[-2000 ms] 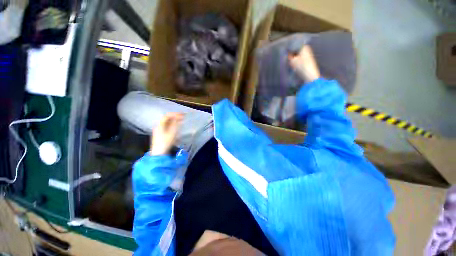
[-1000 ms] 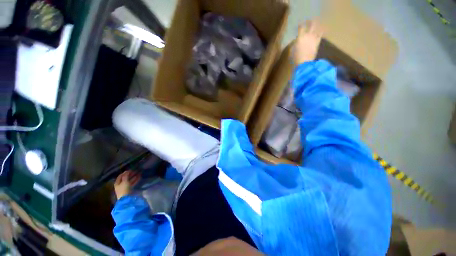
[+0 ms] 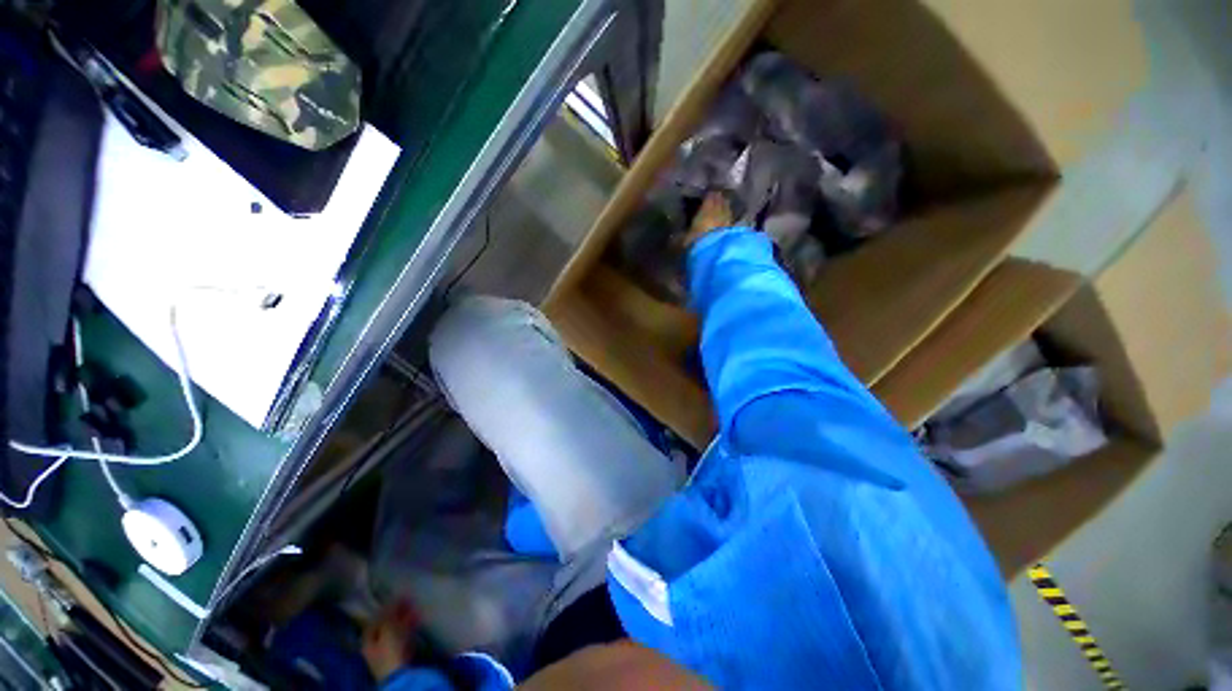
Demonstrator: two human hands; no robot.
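Grey bagged items (image 3: 865,176) lie in a pile inside an open cardboard carton (image 3: 878,304) on the floor. My right hand (image 3: 712,216) reaches into this carton at the left side of the pile. Its fingers are partly hidden among the bags, so its grip cannot be told. My left hand (image 3: 389,640) is low at the bottom left, dark and blurred, beside a limp grey sheet or bag (image 3: 466,594). Whether it holds that is unclear.
A second open carton (image 3: 1047,533) with grey bags stands at right. The green bench edge (image 3: 446,223) runs along the left, with white paper (image 3: 203,270), a white round hub (image 3: 162,536) with cable, and a camouflage item (image 3: 264,68). My grey-clad knee (image 3: 541,392) is against the first carton.
My right hand has moved from the right carton's edge into the left carton. The view has turned, and the bench shows larger. My left hand is lower in the picture.
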